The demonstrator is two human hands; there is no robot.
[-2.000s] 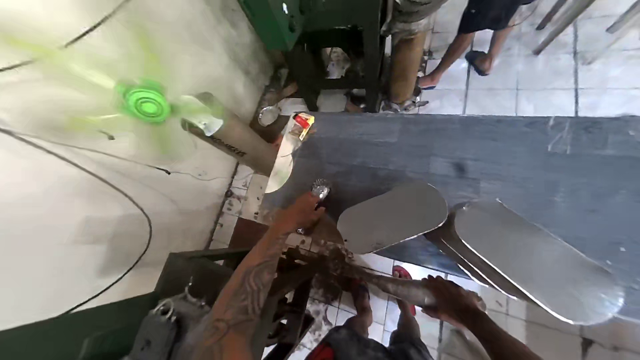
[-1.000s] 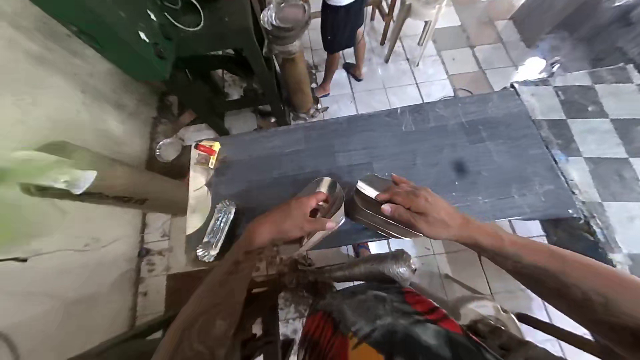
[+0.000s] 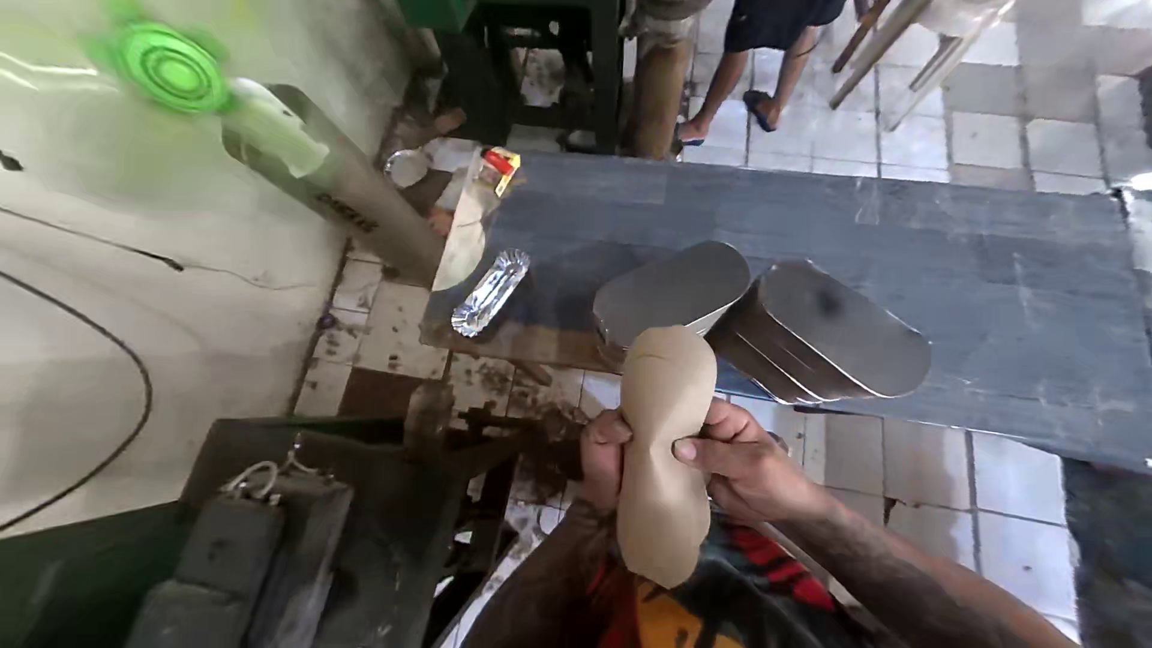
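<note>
Between my two hands is an oblong tan sheet with rounded ends, paper or card by its look, pinched inward at its middle [image 3: 666, 450]. My left hand [image 3: 605, 454] grips its left edge, and my right hand [image 3: 742, 459] holds the right edge with the thumb on top. Just beyond lie two stacks of flat grey oval-ended sheets on the dark table, a left stack [image 3: 670, 288] and a right stack [image 3: 837, 333]. The tan sheet's top end overlaps the near edge of the left stack. A fluted foil tray [image 3: 490, 292] lies further left.
The grey tabletop [image 3: 972, 261] runs across the view. At its left end are a pale cut sheet [image 3: 463, 238] and a red and yellow packet [image 3: 500, 166]. A blurred green fan [image 3: 171, 67] and a cylinder [image 3: 342, 189] stand left. Dark machinery [image 3: 261, 540] is at lower left; a person's legs [image 3: 756, 81] show beyond.
One second ago both my hands were on the grey stacks; now they hold the tan sheet nearer my body. The foil tray, in my left hand's reach two seconds ago, lies on the table.
</note>
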